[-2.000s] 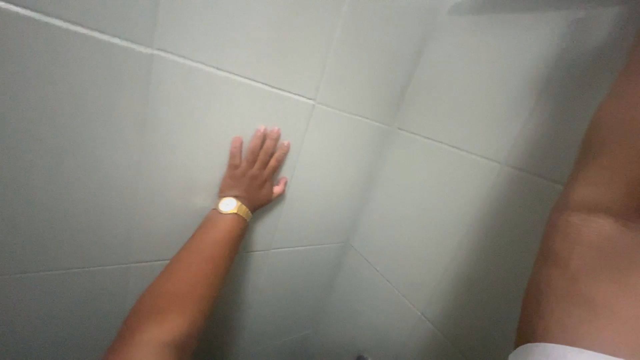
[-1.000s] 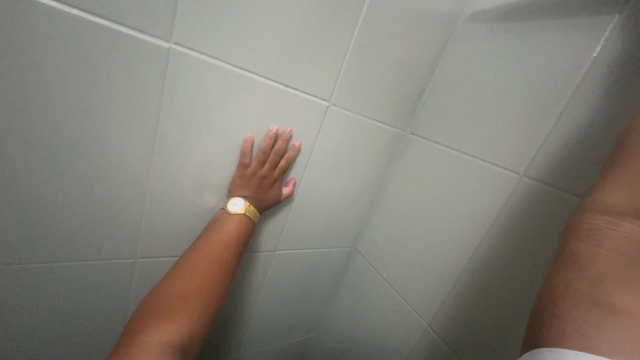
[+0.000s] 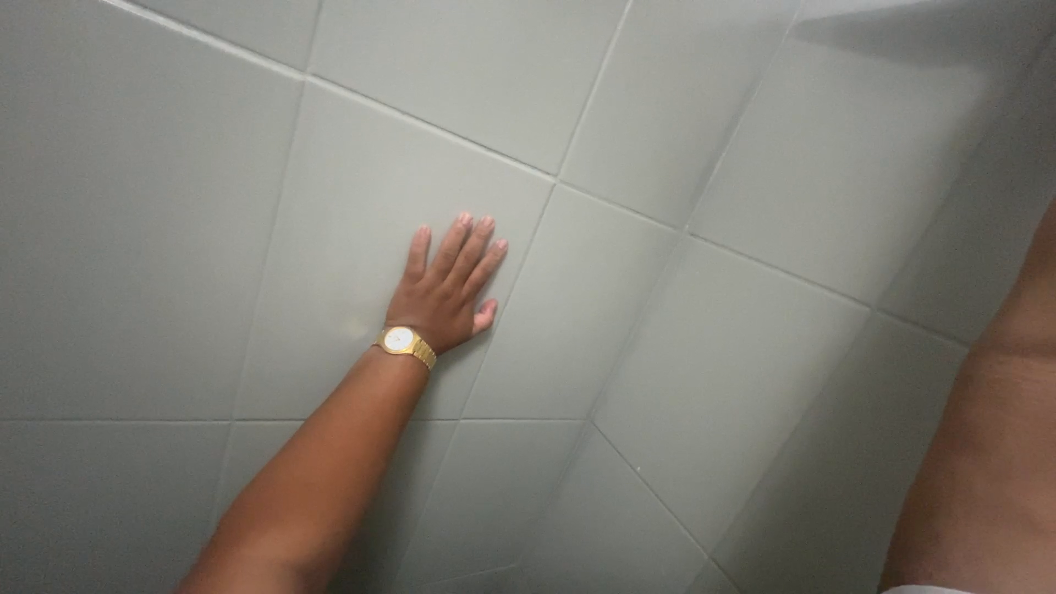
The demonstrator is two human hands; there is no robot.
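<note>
With its palm flat against a pale grey tiled wall [image 3: 346, 223], my left hand [image 3: 450, 289] has its fingers spread and pointing up. Nothing is in it. A gold-coloured wristwatch [image 3: 404, 341] with a light dial and a metal link band sits on that wrist. My right hand is out of view. Bare skin, which looks like part of my right arm [image 3: 973, 470], fills the lower right edge, with a bit of white cloth [image 3: 928, 589] below it.
The wall meets a second tiled wall [image 3: 767, 355] at a corner right of my left hand. Light grout lines run between the large tiles. A dark shadow lies across the upper right.
My left hand stays against the same tile, with its fingers spread as before. The view has shifted slightly, and less of the arm on the right shows.
</note>
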